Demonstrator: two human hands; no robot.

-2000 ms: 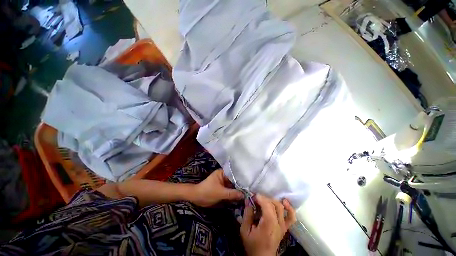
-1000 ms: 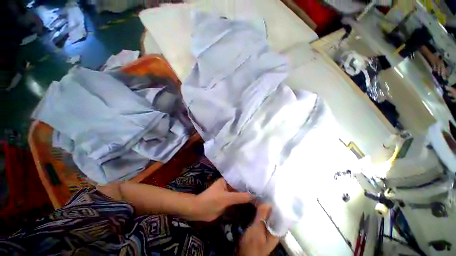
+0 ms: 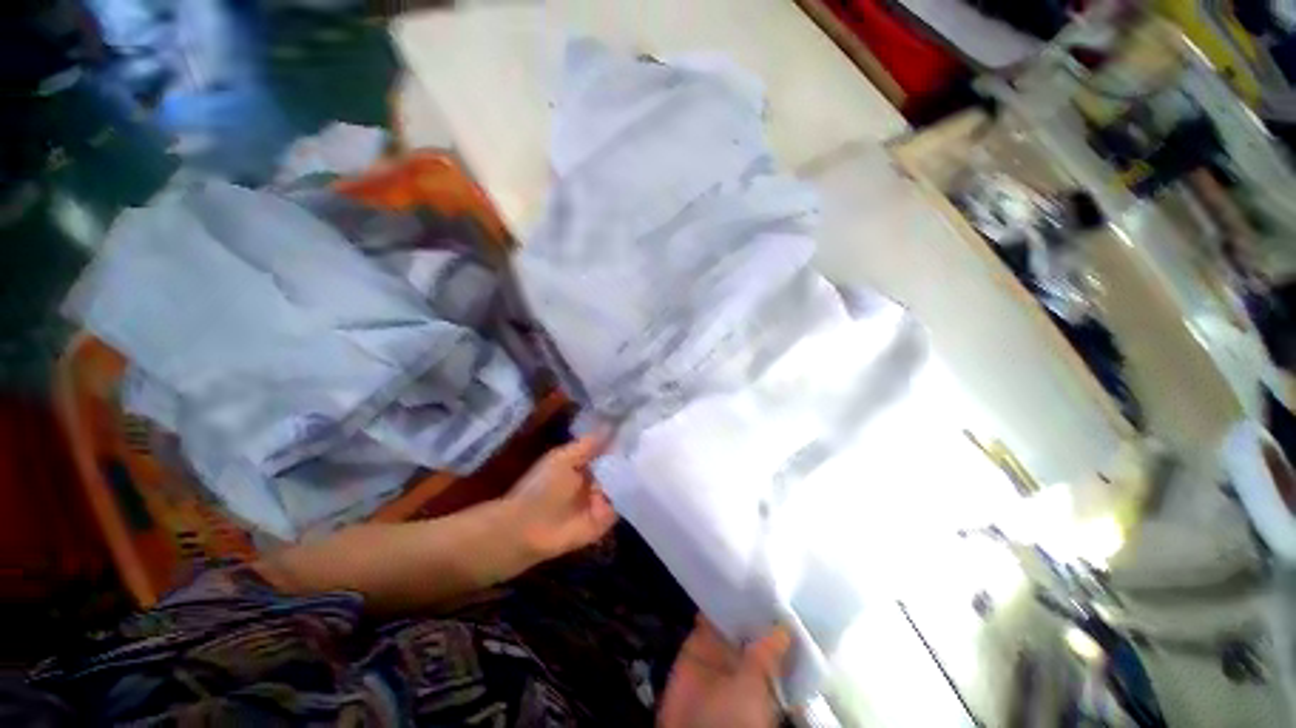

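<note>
A pale blue-grey garment piece (image 3: 668, 270) lies rumpled across the white machine table, its lower right part washed out by the lamp glare. My left hand (image 3: 566, 498) pinches its near edge at the left. My right hand (image 3: 725, 680), partly cut off by the bottom of the picture, holds the same edge lower down at the right. The edge between my hands runs fairly straight. The sewing machine (image 3: 1180, 569) is at the right, blurred; its needle area is lost in the bright light.
An orange basket (image 3: 107, 455) heaped with similar cloth (image 3: 256, 313) stands left of the table (image 3: 469, 71). A wooden-edged trough (image 3: 1030, 277) with plastic bags and dark scraps runs behind the machine. A thin dark line (image 3: 938, 666) lies near the needle. Scraps lie on the green floor.
My hands were close together at the cloth's edge. My left hand has moved up and left along it, my right hand slightly down, and the edge is spread between them.
</note>
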